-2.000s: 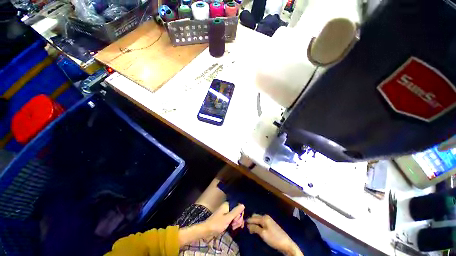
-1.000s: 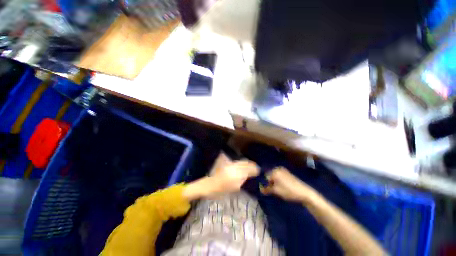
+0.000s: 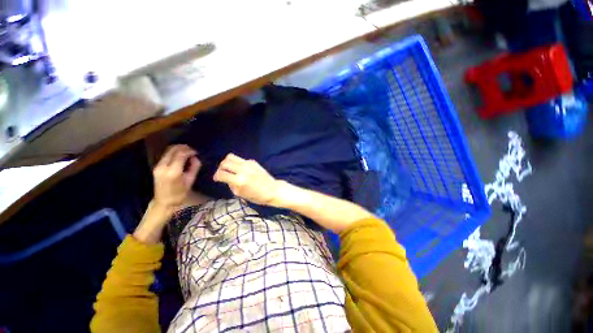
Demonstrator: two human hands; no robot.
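Observation:
A dark navy garment piece lies over my lap and reaches to the edge of the right crate. My left hand is at its left part, fingers curled on the dark cloth. My right hand is a little to the right, with thumb and fingertips pinched together on the cloth. The hands are apart, with dark cloth between them. The checked apron covers my lap below the cloth.
The white machine table runs above my hands, with machine parts at the upper left. The blue right crate holds a blue plastic bag. The left crate's rim is at the lower left. A red stool and white scraps are on the floor.
The view has swung to the right, so the right crate and floor now show and the phone is out of view. My hands have moved slightly apart on the dark cloth.

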